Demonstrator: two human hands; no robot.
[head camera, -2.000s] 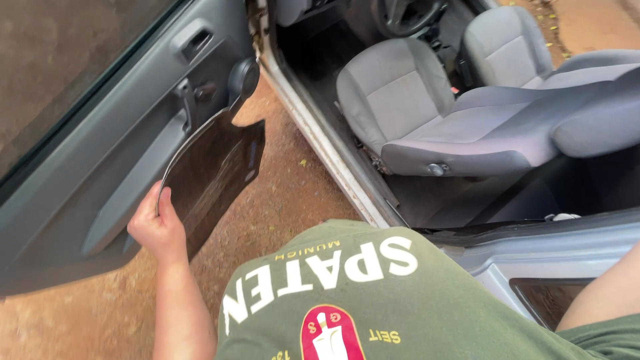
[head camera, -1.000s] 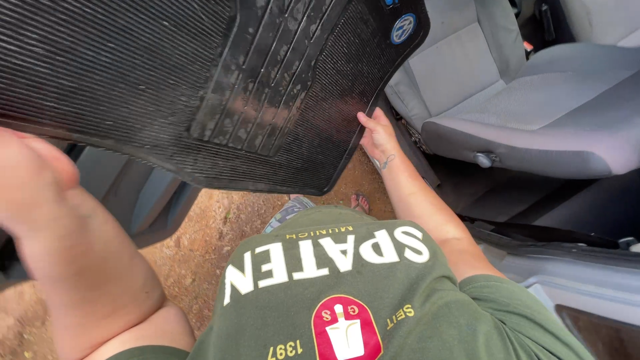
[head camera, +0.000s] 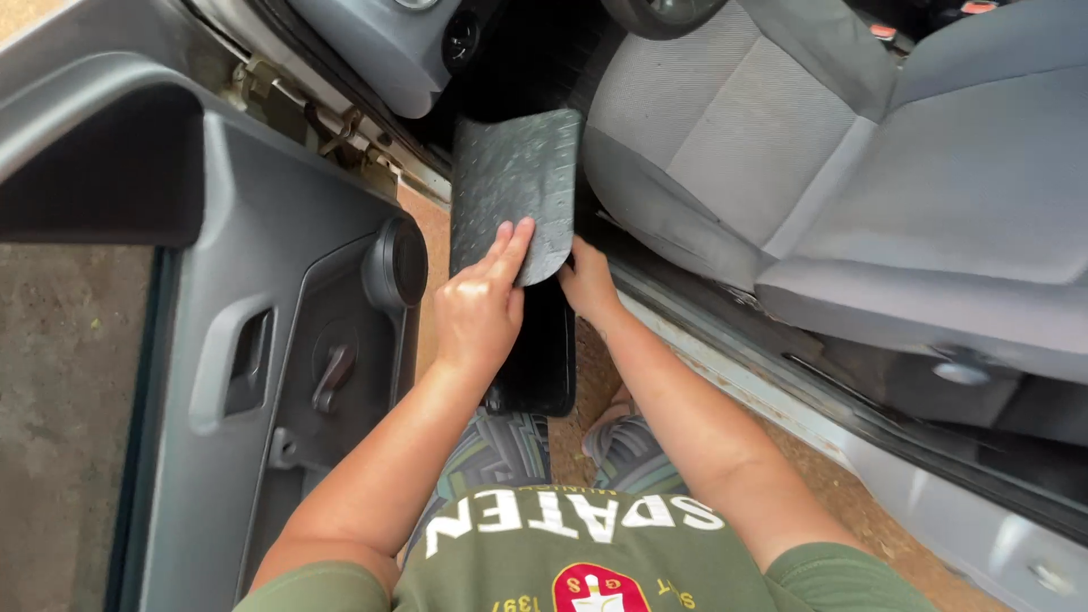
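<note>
A black rubber car floor mat (head camera: 518, 178) is bent over at the front doorway, its underside facing up on the folded part and a lower part hanging near my legs. My left hand (head camera: 482, 306) grips the mat's near edge, two fingers laid out on the upper surface and the thumb out of sight beneath. At the mat's right edge, my right hand (head camera: 588, 279) holds on with its fingertips partly hidden behind it. The far end of the mat reaches toward the dark footwell.
The open car door (head camera: 255, 153) with its window crank (head camera: 333, 378) stands at left. To the right are the door sill (head camera: 731, 365) and the grey front seat (head camera: 765, 127). The steering wheel (head camera: 667, 15) shows at the top, beside the dashboard (head camera: 365, 42). Reddish ground lies below.
The mat, spread out broadly at upper left a second ago, is now folded between my hands by the doorway. My left hand has moved right, onto its near edge. The view has shifted.
</note>
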